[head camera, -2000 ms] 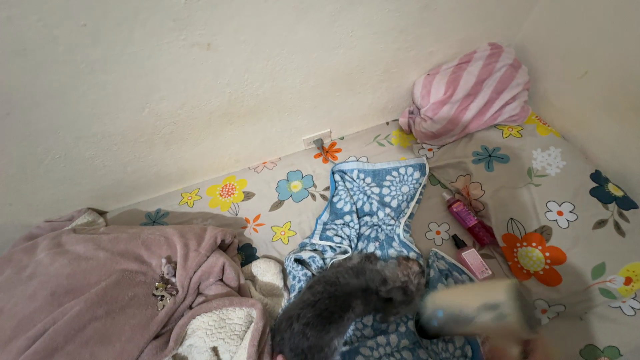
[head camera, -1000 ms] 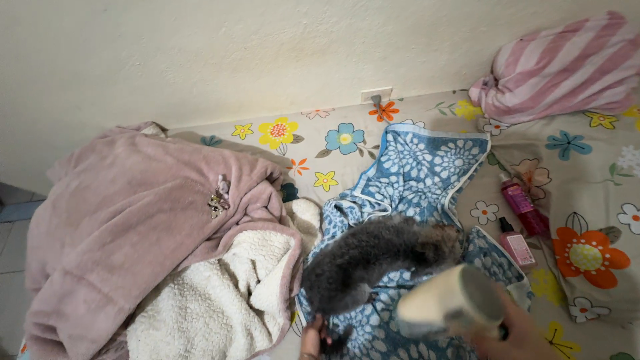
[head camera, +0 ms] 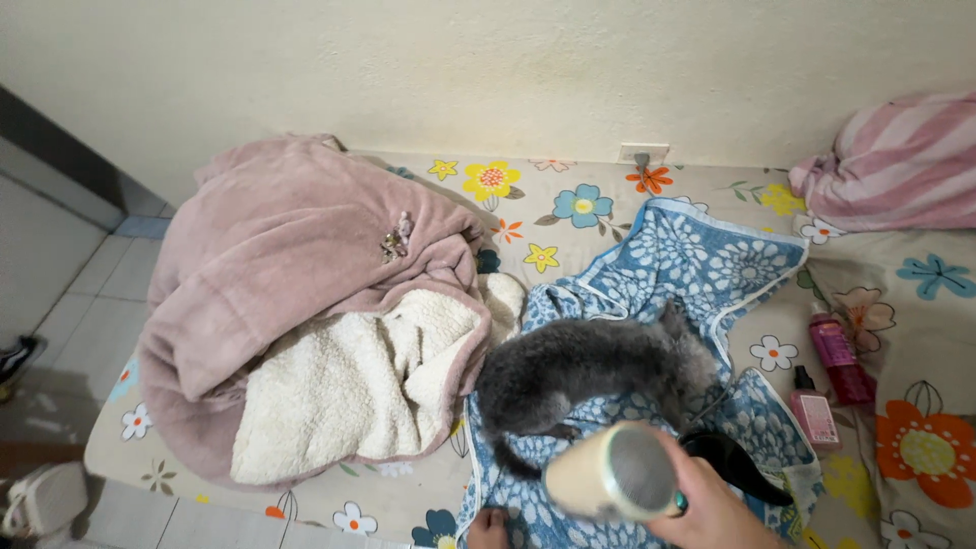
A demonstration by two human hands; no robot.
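My right hand (head camera: 705, 499) is closed around a cream hair dryer (head camera: 610, 473), whose round grille faces up toward the camera. Just beyond the dryer, a grey furry animal (head camera: 579, 366), which looks like a cat, stands on a blue floral towel (head camera: 671, 236), head to the right and tail toward the dryer. My left hand (head camera: 488, 530) lies at the towel's near edge, only its fingers in view; whether it holds anything cannot be told. A black curved object (head camera: 740, 465) rests on the towel beside my right hand.
A pink fleece blanket (head camera: 305, 221) is heaped left on the flowered bed sheet (head camera: 770, 290). Two pink bottles (head camera: 814, 419) (head camera: 837, 354) lie right of the towel. A striped pink bundle (head camera: 907, 168) sits by the wall, near an outlet (head camera: 643, 155) with a plug. Tiled floor (head camera: 99, 320) shows left.
The view has swung left, showing more of the blanket and floor. The dryer's grille now faces the camera more. The black curved object has come into sight.
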